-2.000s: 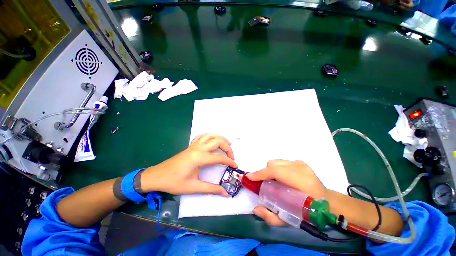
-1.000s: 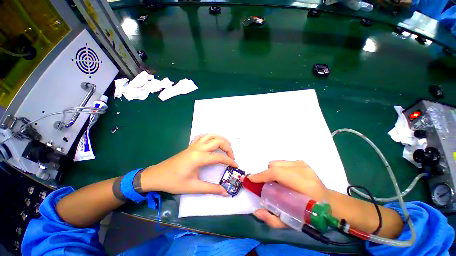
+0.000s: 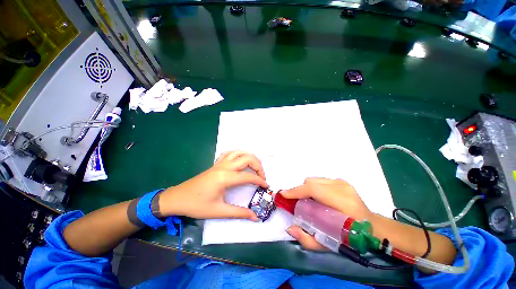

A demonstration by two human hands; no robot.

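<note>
My left hand (image 3: 218, 189) holds a small black housing (image 3: 262, 204) with silvery inner parts between thumb and fingers, low over the white paper sheet (image 3: 294, 135). My right hand (image 3: 331, 203) holds the dispensing syringe (image 3: 319, 220), a clear-pink barrel with a red front end and a green adapter (image 3: 361, 236) at the rear. The red front end is at the housing's right edge. The needle tip is too small to tell, so contact is unclear. A blue strap (image 3: 149, 208) is around my left wrist.
A pale hose (image 3: 433, 175) loops from the syringe to the grey controller (image 3: 498, 141) at right. White tissues (image 3: 161, 97) and a white-blue tube (image 3: 100, 152) lie by the pale machine (image 3: 68, 84) at left. Black housings, one nearby (image 3: 354, 77), sit on the dark green surface (image 3: 305, 62).
The loose black housings at the back have shifted left. The syringe's angle has changed slightly, and its rear end has moved a little. My left hand remains on the housing.
</note>
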